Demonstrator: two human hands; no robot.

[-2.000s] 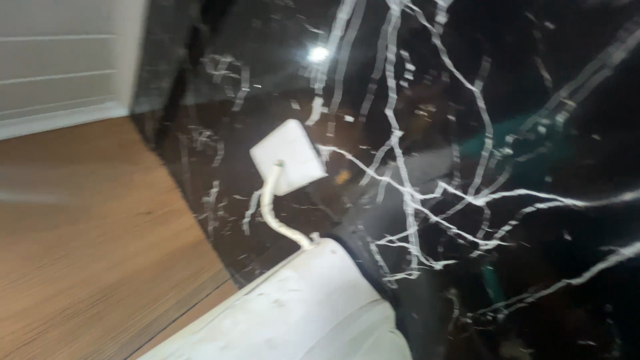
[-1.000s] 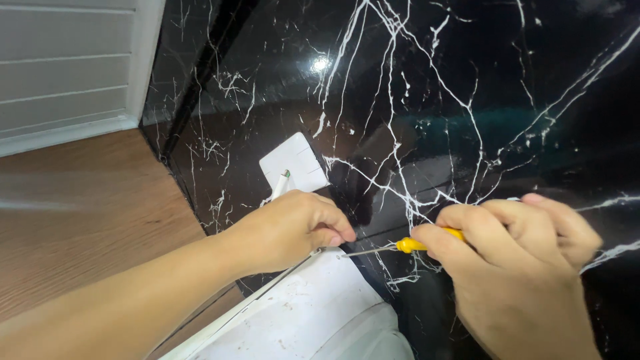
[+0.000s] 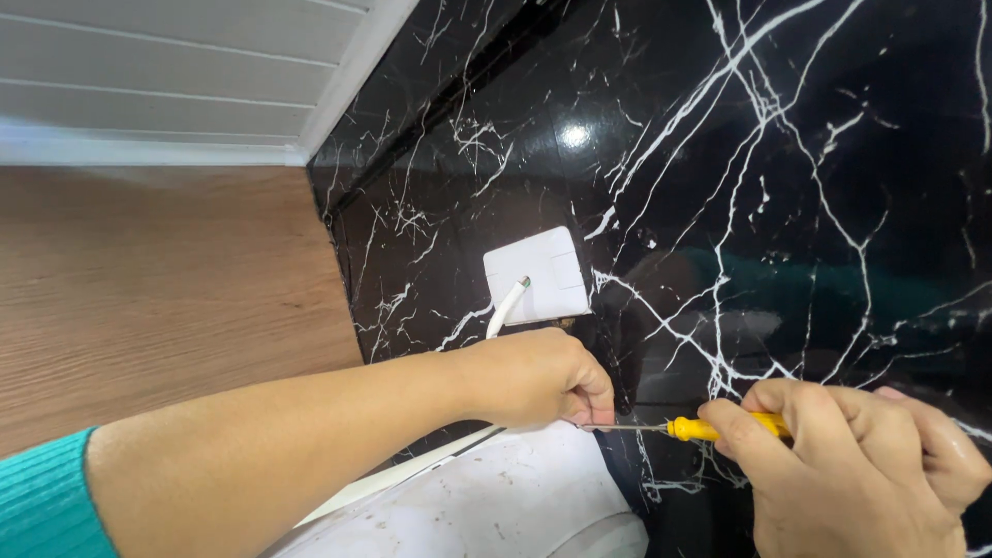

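Note:
My right hand (image 3: pixel 852 465) grips the yellow handle of a screwdriver (image 3: pixel 686 428), its thin metal shaft pointing left. The shaft's tip ends at the fingertips of my left hand (image 3: pixel 542 380), at the upper edge of a white appliance housing (image 3: pixel 496 496). My left fingers are curled together there; whether they pinch the tip or some small part cannot be told. A white cable (image 3: pixel 505 310) runs from the centre of a white square wall plate (image 3: pixel 542 271) down behind my left hand.
Glossy black marble-patterned panelling (image 3: pixel 775 194) with white veins lies behind both hands. At the left is a wood-grain surface (image 3: pixel 155 294), with white grooved panelling (image 3: pixel 170 70) above it. The housing bears brown specks and stains.
Two seconds ago neither hand was in view; both came in by one second ago, the right with the screwdriver. The view has since shifted, and the screwdriver lies more level in it.

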